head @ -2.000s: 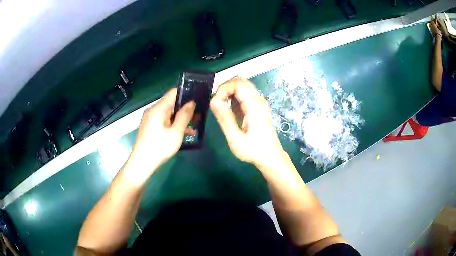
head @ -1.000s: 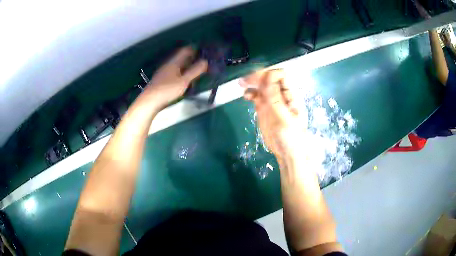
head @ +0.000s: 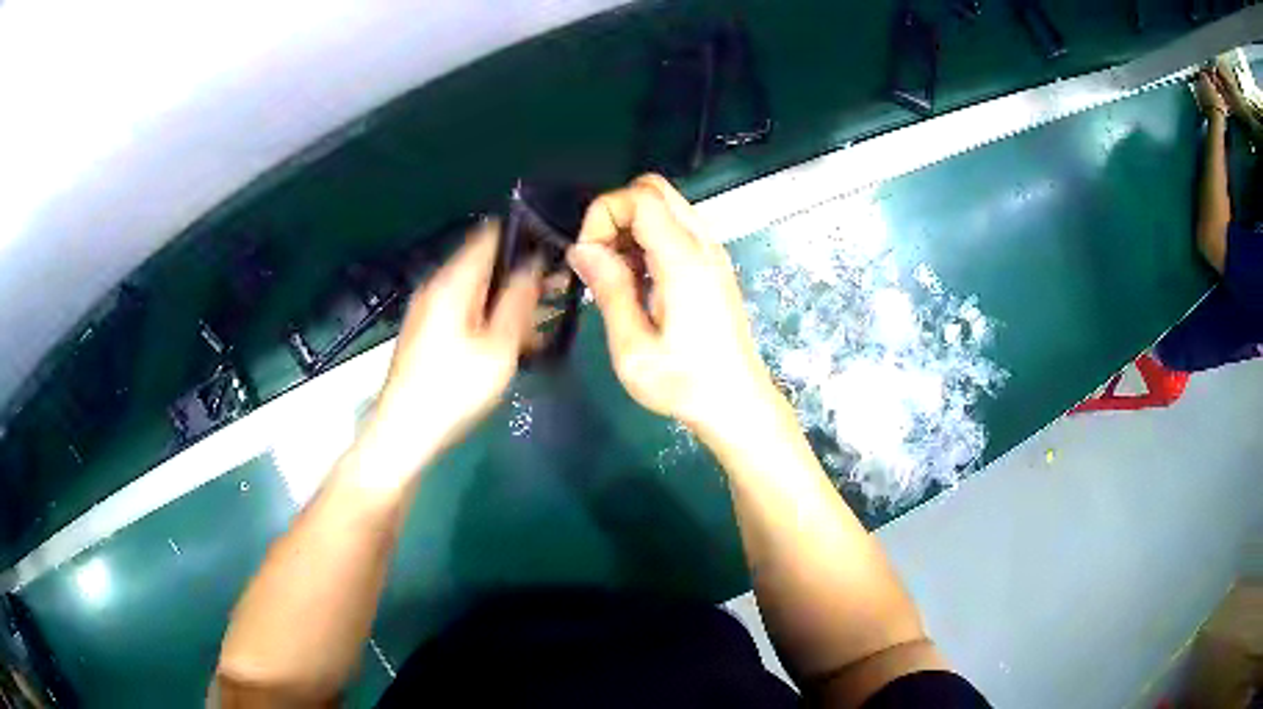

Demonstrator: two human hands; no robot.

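My left hand (head: pixel 464 326) holds a black plastic housing (head: pixel 543 233) upright above the rail, its fingers across the housing's face. The housing is blurred. My right hand (head: pixel 665 312) is at the housing's right edge, thumb and index finger pinched together. I cannot tell whether a film piece is between those fingertips. A whitish, glittering film scrap pile (head: pixel 900 395) lies on the green workbench top (head: pixel 1080 222) to the right of my right hand.
Black housings (head: pixel 911 63) lie spaced on the dark green conveyor belt (head: pixel 582 104). A pale metal rail (head: pixel 817 173) divides belt and bench. A white panel (head: pixel 208 97) covers the upper left. A person's arm (head: pixel 1213 180) and a red stool (head: pixel 1143 385) are at right.
My left hand has come back from the belt with a black housing in it. My right hand has moved left, from beside the scrap pile to the housing. The belt's housings have shifted right.
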